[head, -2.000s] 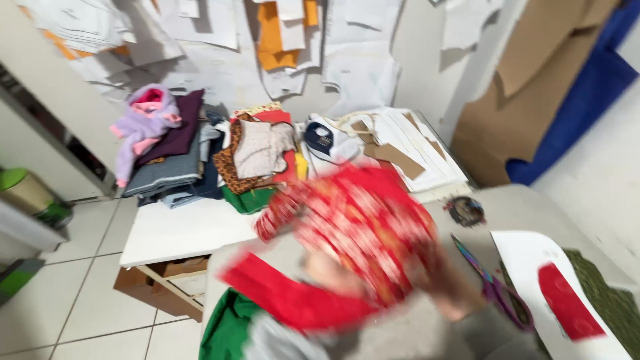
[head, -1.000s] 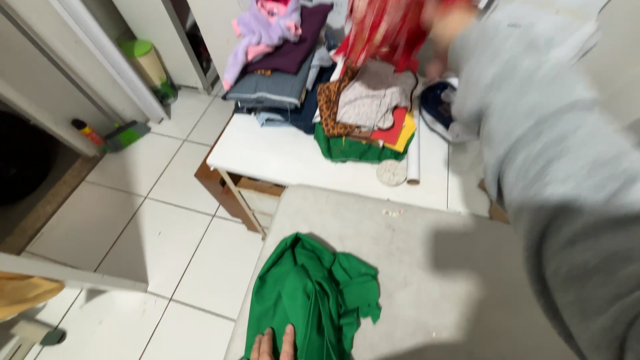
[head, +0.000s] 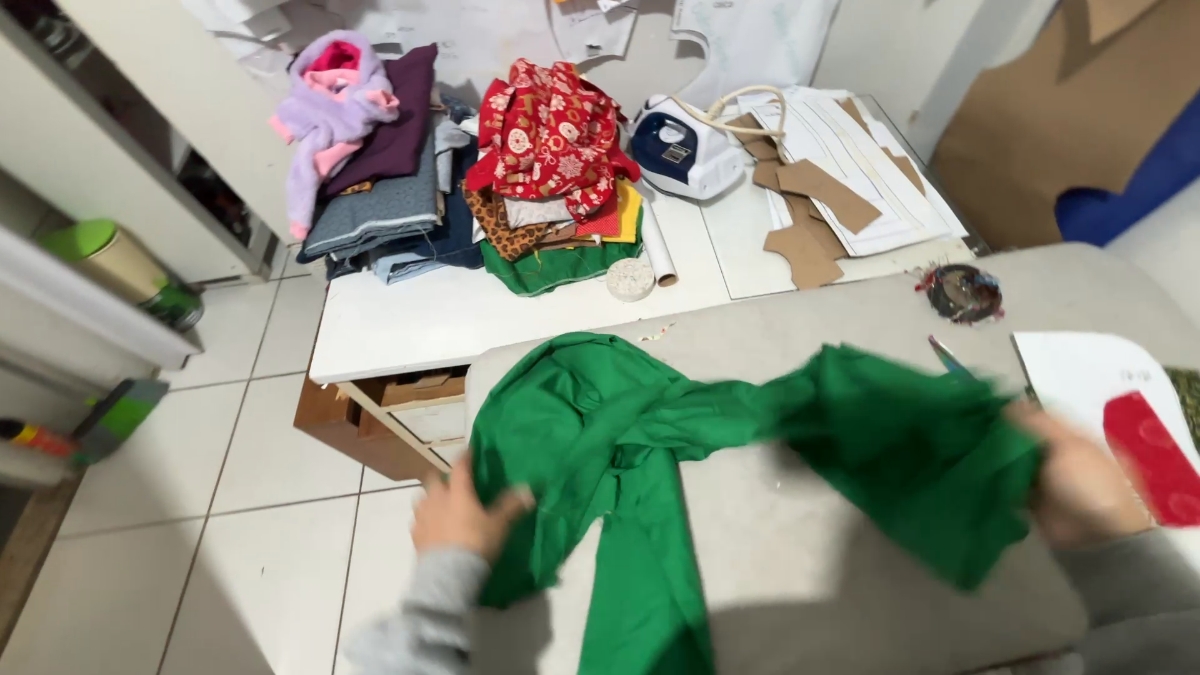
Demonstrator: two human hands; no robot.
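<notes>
Green fabric lies spread and crumpled over the pale padded board, one end hanging toward me. At its right end, my right hand grips a blurred, raised part of the cloth. My left hand is at the left edge of the green fabric, fingers spread, thumb against or just over the cloth. Red printed fabric rests on a pile of folded cloth on the white table behind. The scissors are mostly hidden behind the green cloth.
A clothes iron stands on the white table, near brown and white paper patterns. On the padded board, a dish of pins sits at the right, by a white pattern with a red piece.
The red printed fabric, in the hands two seconds ago, now lies on the cloth pile. The right hand has come back from the pile to the green fabric, which is now stretched out to the right.
</notes>
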